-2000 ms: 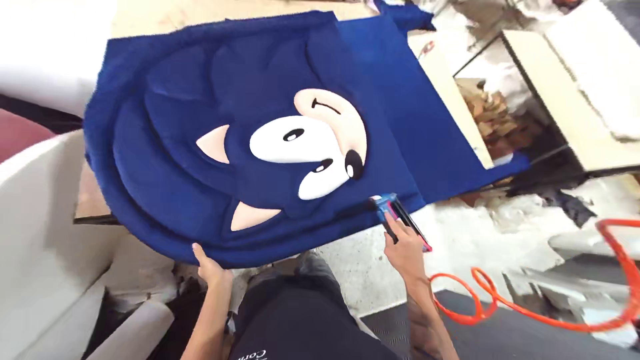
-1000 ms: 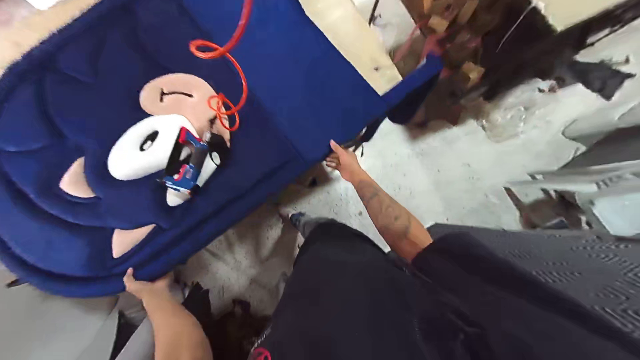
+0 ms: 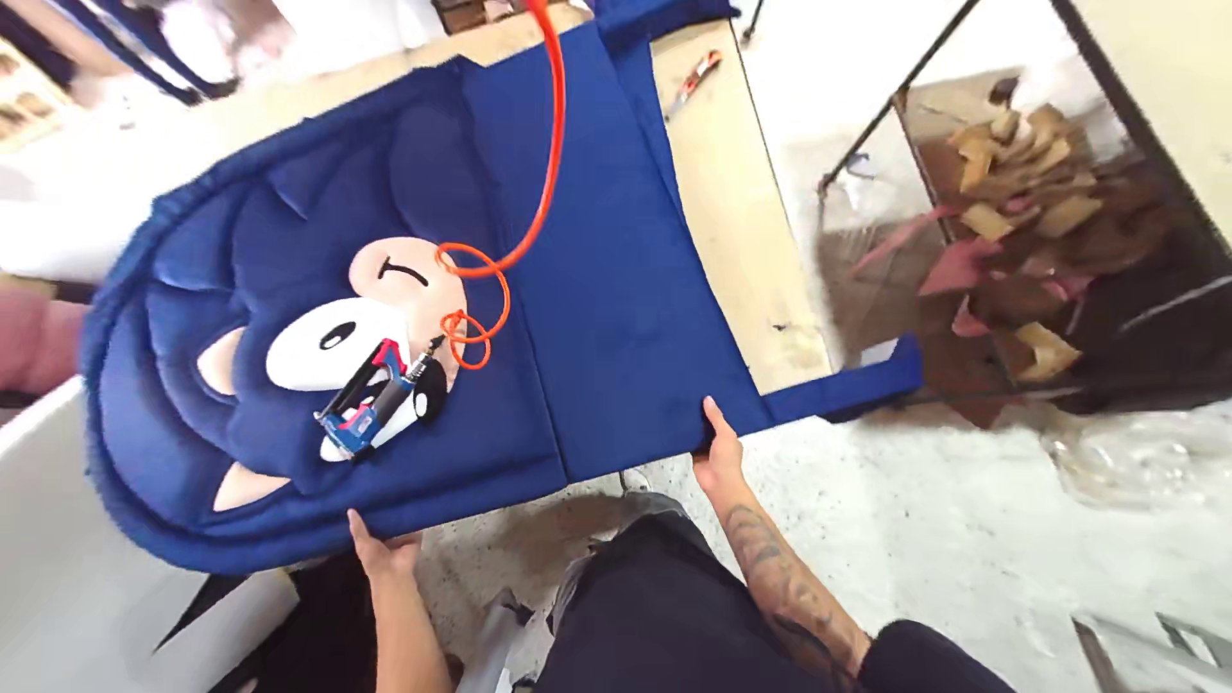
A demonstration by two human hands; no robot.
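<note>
A padded blue upholstered panel [image 3: 616, 241] with a cartoon face lies across a wooden table. My left hand [image 3: 385, 553] grips its near edge at the lower left, thumb on top and fingers hidden beneath. Farther right, my right hand [image 3: 717, 457] holds the same edge beside the flat blue part, its fingers partly under it. On the face rests a blue and black pneumatic staple gun [image 3: 371, 399], touched by neither hand. A coiled orange air hose [image 3: 553, 144] runs from it to the top of the view.
An orange utility knife [image 3: 695, 82] lies on the bare wooden tabletop [image 3: 741, 212]. Foam and fabric scraps [image 3: 1030, 212] fill a dark space at the right, near a metal frame [image 3: 895, 101]. A white roll or sheet [image 3: 58, 539] stands at the lower left.
The staple gun, in my right hand two seconds ago, now lies on the face. My right hand has let it go and taken the panel's near edge. The view has shifted.
</note>
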